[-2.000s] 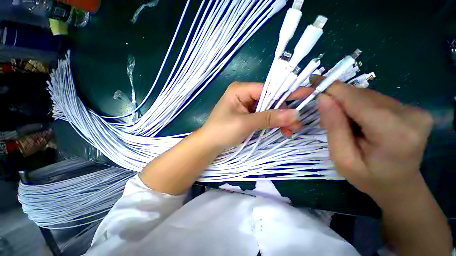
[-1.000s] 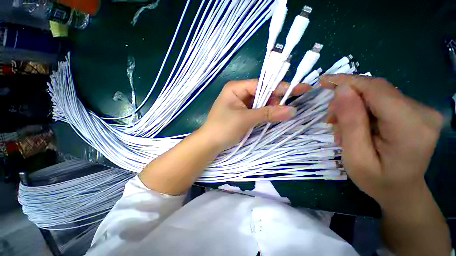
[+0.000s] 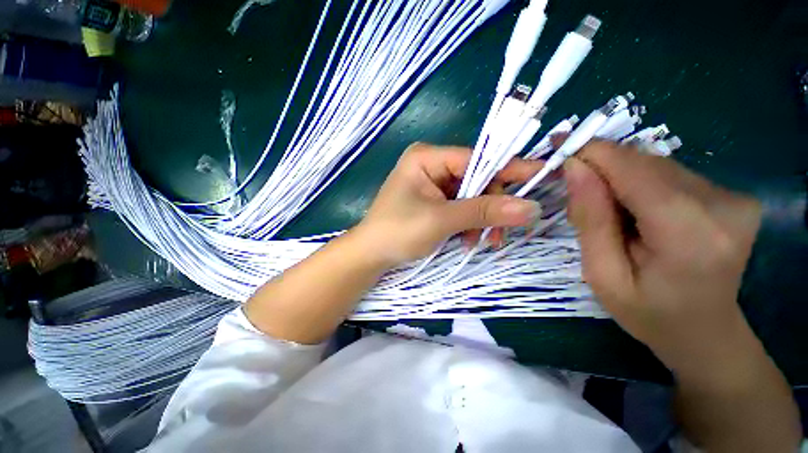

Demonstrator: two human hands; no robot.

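Observation:
My left hand [image 3: 434,203] is closed around several white charging cables, with their plug ends [image 3: 530,75] fanned upright above the fist. The metal tips point up and to the right. My right hand [image 3: 660,234] is beside it; its thumb and forefinger are at a white plug housing [image 3: 580,133] that slants up to the right. Whether the fingers pinch it or only touch it is hard to tell. The large cable bundle [image 3: 292,265] runs curved across the table under both hands. More plug ends [image 3: 660,137] lie behind the right hand.
A second group of cables [image 3: 354,106] spreads toward the far side of the dark green table [image 3: 726,80]. Clear twisted plastic scrap [image 3: 228,142] lies beside it. A hanging cable bundle [image 3: 124,345] is at lower left. Bottles and other items [image 3: 99,40] stand at the far left corner.
Since one second ago, my right hand has moved slightly left and its fingertips have come to a plug beside my left hand. The fanned plugs have shifted slightly right.

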